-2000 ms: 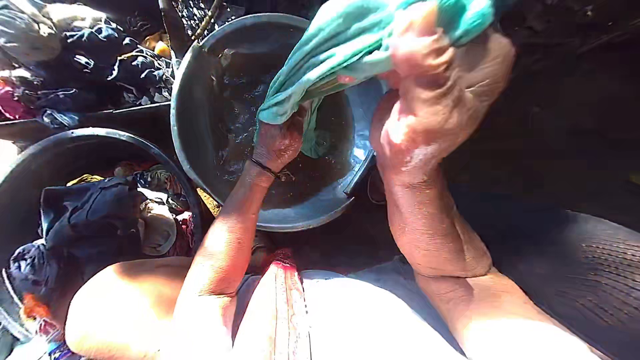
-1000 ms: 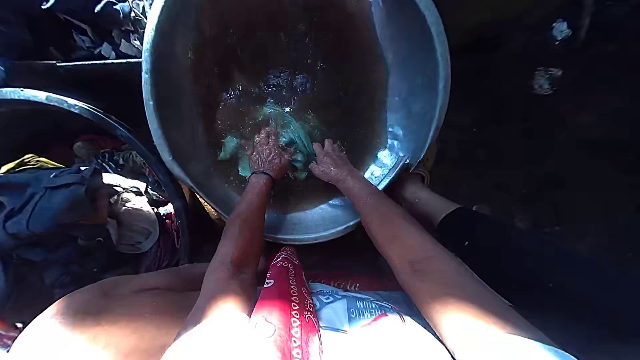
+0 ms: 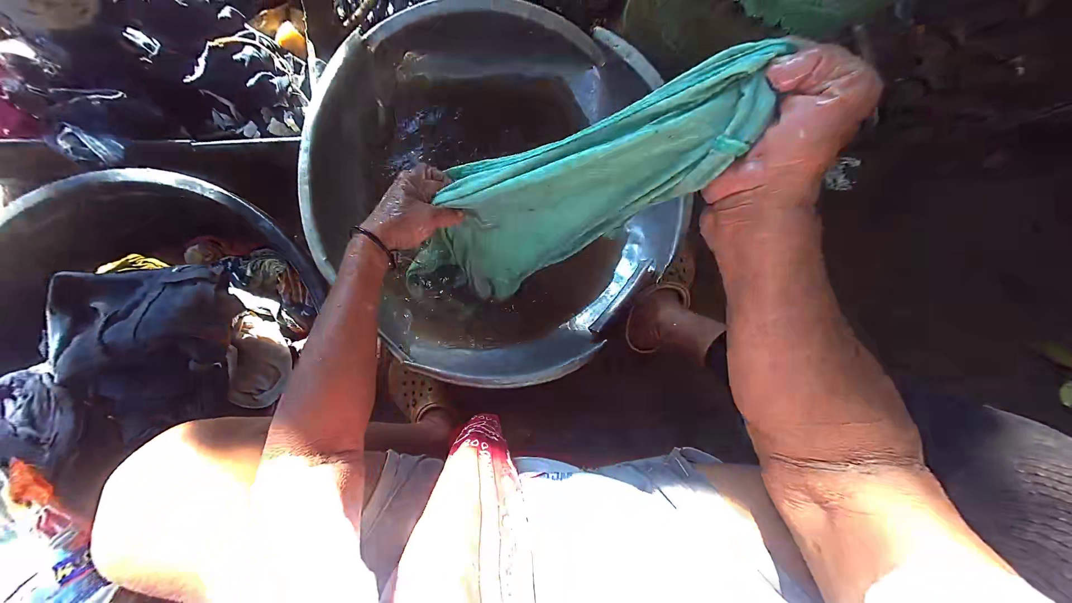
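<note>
A wet green cloth garment (image 3: 586, 180) is stretched slantwise over a large round basin (image 3: 544, 368) that holds murky brown water (image 3: 477, 322). My left hand (image 3: 410, 209), with a dark band at the wrist, grips its lower left end just above the water. Higher up and beyond the basin's right rim, my right hand (image 3: 812, 117) is closed round the other end. A loose fold of the garment hangs down beside my left hand to the water, and whether it dips in cannot be told.
At the left, a second round tub (image 3: 159, 177) holds a heap of dark and coloured clothes (image 3: 142, 335). More dark clothes and a dry plant (image 3: 251, 75) lie at the upper left. My feet, in perforated clogs (image 3: 414, 389), are close to the basin's near rim.
One second ago both hands pressed the green garment down in the basin's water. Now it is lifted and stretched between them, with my right hand raised to the upper right.
</note>
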